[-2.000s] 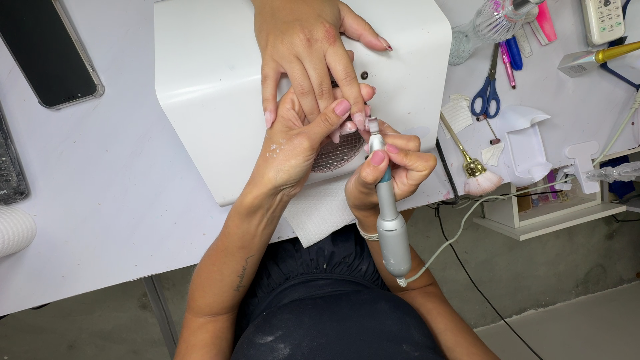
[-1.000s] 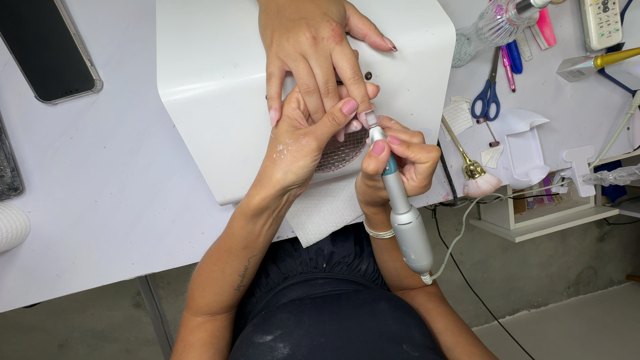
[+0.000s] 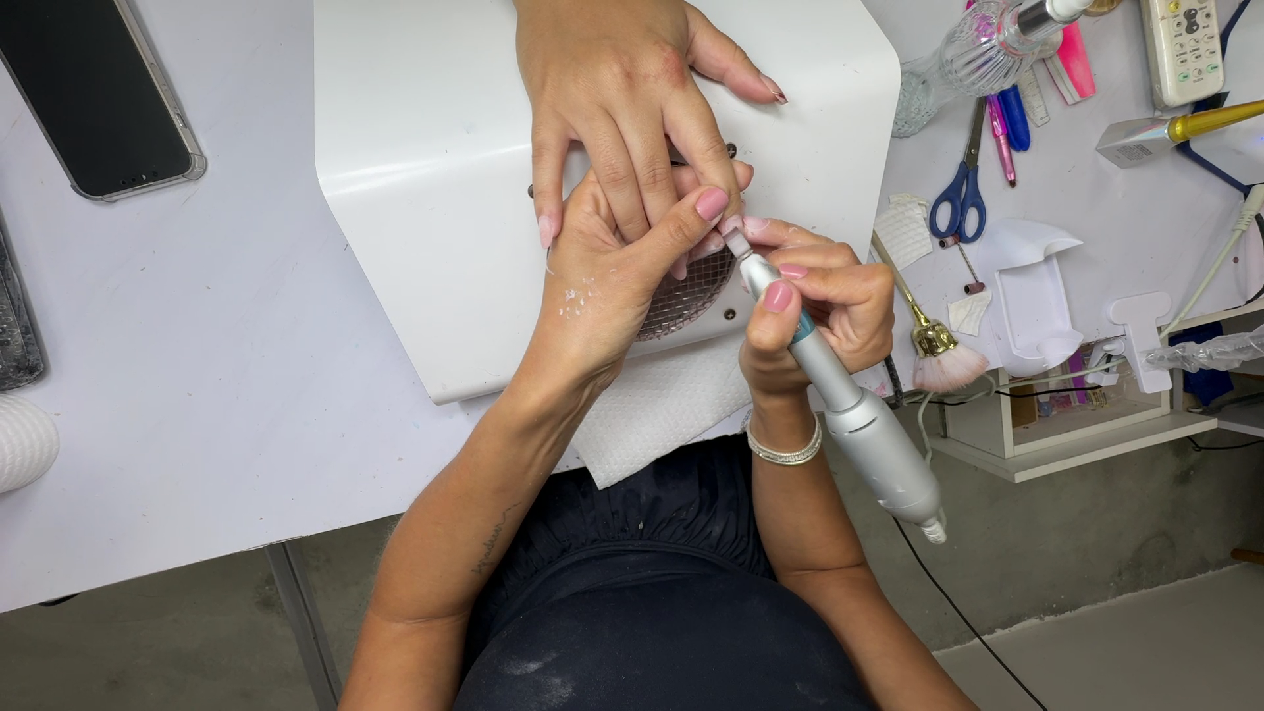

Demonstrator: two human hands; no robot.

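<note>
My left hand (image 3: 612, 267) grips a finger of another person's hand (image 3: 622, 89), its thumb laid near that fingertip. In my right hand (image 3: 825, 296) is a silver electric nail drill (image 3: 879, 444), held like a pen. The drill's sanding bit (image 3: 737, 243) touches or nearly touches the nail of the held finger. The other person's hand lies palm down over a white nail dust collector (image 3: 434, 227), whose round mesh grille (image 3: 691, 296) shows partly beneath the hands. White dust sits on the back of my left hand.
A smartphone (image 3: 99, 89) lies at the upper left. On the right are blue-handled scissors (image 3: 958, 202), a fluffy dust brush (image 3: 948, 365), a glass pump bottle (image 3: 987, 49), a white plastic holder (image 3: 1032, 296) and a remote control (image 3: 1182, 49). A paper towel (image 3: 652, 405) hangs at the table edge.
The drill in my right hand has changed its tilt, its rear end swinging outward to the right since the earliest frame. My left hand keeps hold of the other person's finger.
</note>
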